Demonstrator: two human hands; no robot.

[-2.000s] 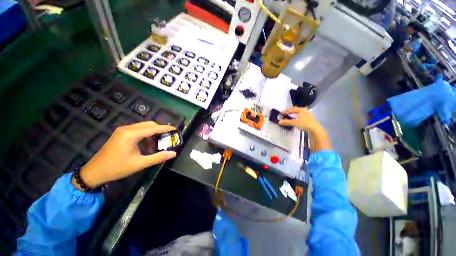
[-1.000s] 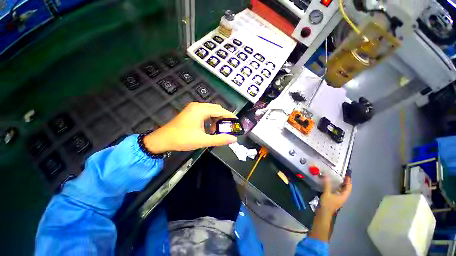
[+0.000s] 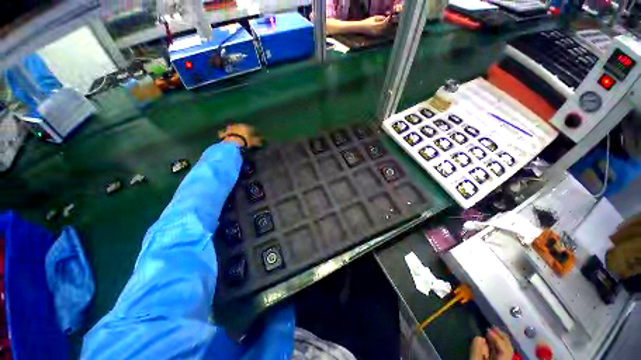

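My left hand (image 3: pixel 240 135) reaches over the far left corner of the black parts tray (image 3: pixel 302 226). It is small and blurred, and its fingertips and anything in them cannot be made out. Several black watch cases (image 3: pixel 272 257) sit in the tray's left, back and right pockets; many middle pockets are empty. My right hand (image 3: pixel 492 346) is cut off by the bottom edge, beside the red button (image 3: pixel 543 351) on the machine front. The orange fixture block (image 3: pixel 554 252) and the black fixture (image 3: pixel 599 278) are on the machine bed.
The white parts tray (image 3: pixel 460 204) with rows of dark square modules lies behind right. Small units (image 3: pixel 180 166) lie on the green mat at left. A metal post (image 3: pixel 404 63) stands behind. Blue boxes (image 3: pixel 214 56) and another person's arm (image 3: pixel 351 27) are at the back.
The view has swung left. My left hand has moved from the tray's front right to its far left corner; the module it held is no longer visible. My right hand stays near the machine front.
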